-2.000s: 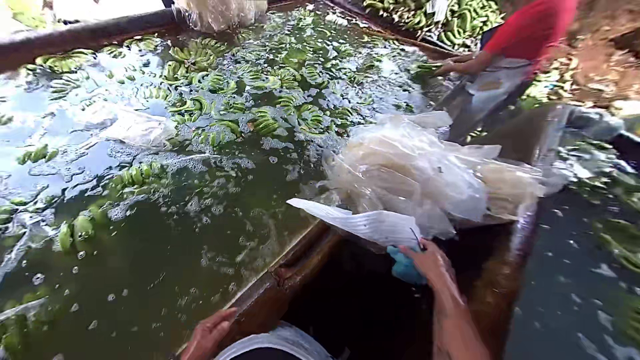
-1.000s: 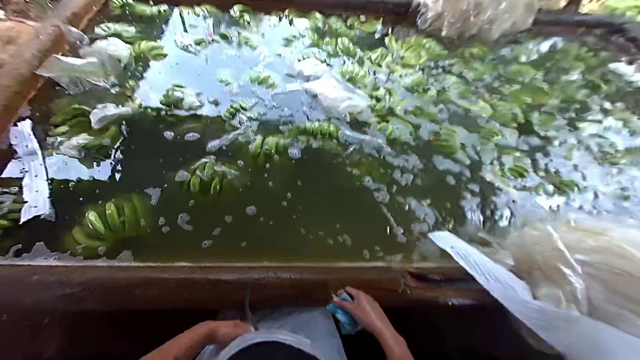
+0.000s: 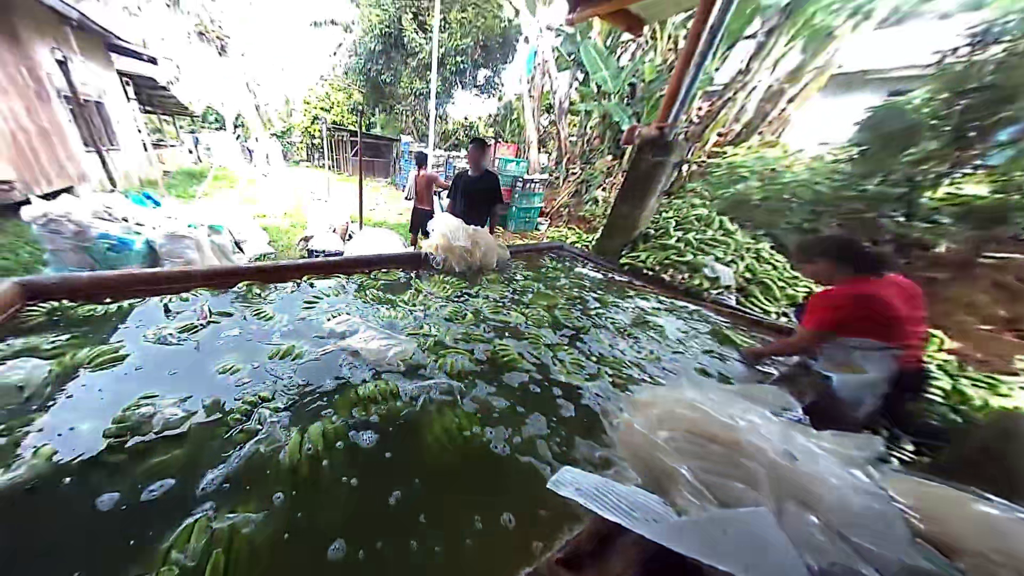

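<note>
Neither my left hand nor my right hand shows in the head view. Below me spreads a tank of dark green water point(image 3: 448, 496), with many green banana clusters point(image 3: 456, 360) and patches of foam floating in it. A crumpled clear plastic sheet point(image 3: 372, 342) floats among the bananas. At the lower right, a heap of pale translucent plastic sheets point(image 3: 744, 456) lies over the tank's near corner, with a white ribbed sheet point(image 3: 612, 492) sticking out over the water.
The tank's far rim point(image 3: 216, 276) bears another plastic bundle point(image 3: 462, 244). At the right side a person in red point(image 3: 864, 320) leans to the water. Two people stand beyond, near stacked crates point(image 3: 524, 204). A post point(image 3: 640, 192) and banana piles point(image 3: 712, 252) flank the tank.
The view has swung up from the tank's near edge to the yard beyond. Both hands, the right one holding something blue in the earlier frames, have left the view.
</note>
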